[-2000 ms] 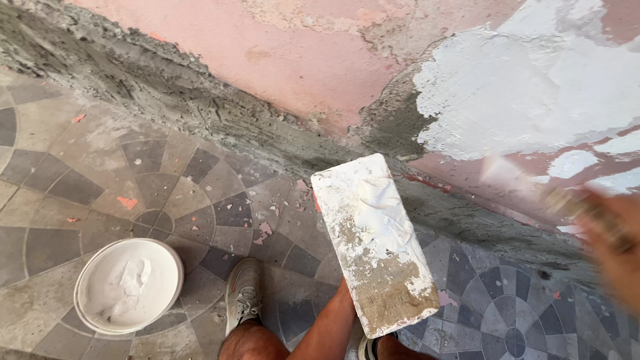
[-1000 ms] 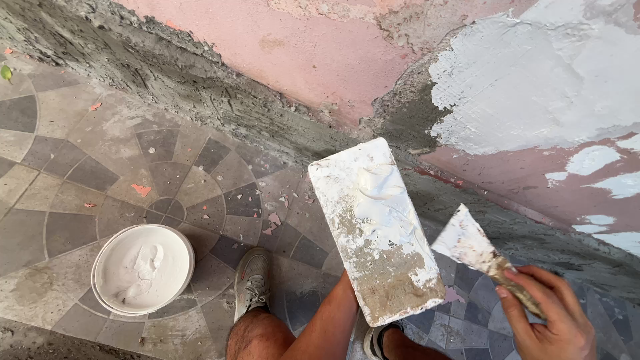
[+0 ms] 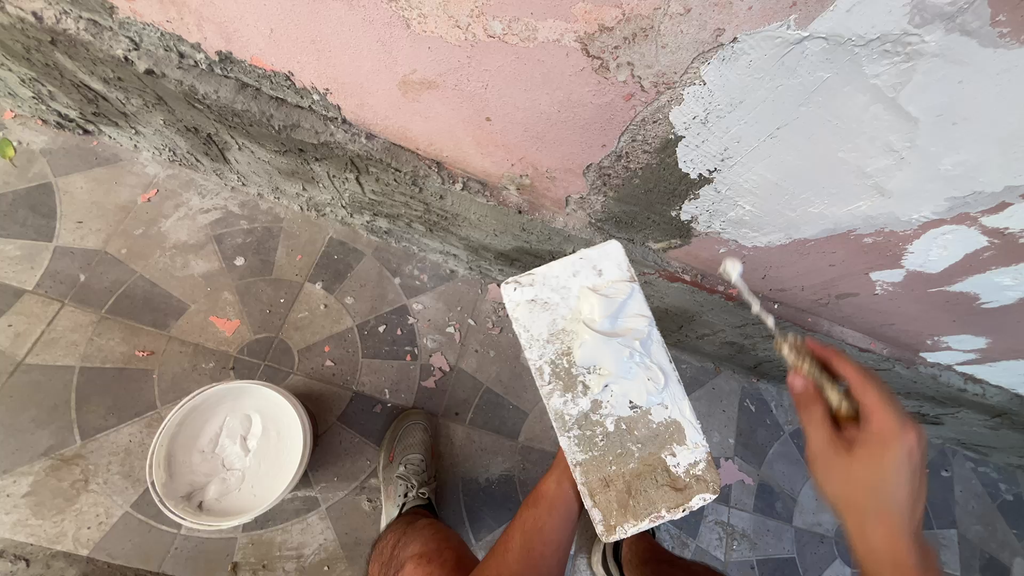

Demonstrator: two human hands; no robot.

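Note:
My left hand is hidden beneath a rectangular plasterer's hawk, its forearm reaching up under the board, so its grip cannot be seen. White filler paste lies in a thick smear on the board's upper part. On the right, my right hand grips the worn handle of a putty knife. The blade is seen nearly edge-on, with a white dab at its tip, in front of the lower wall and apart from the hawk. White patches coat the pink wall at the upper right.
A round bucket of white paste stands on the patterned tile floor at lower left. Rough grey mortar runs along the wall's base. Paint flakes are scattered about. My shoe is between bucket and hawk.
My right hand came down from the wall's right side between the two earlier frames. Since then the putty knife has turned from showing its flat blade to nearly edge-on, its tip pointing up-left.

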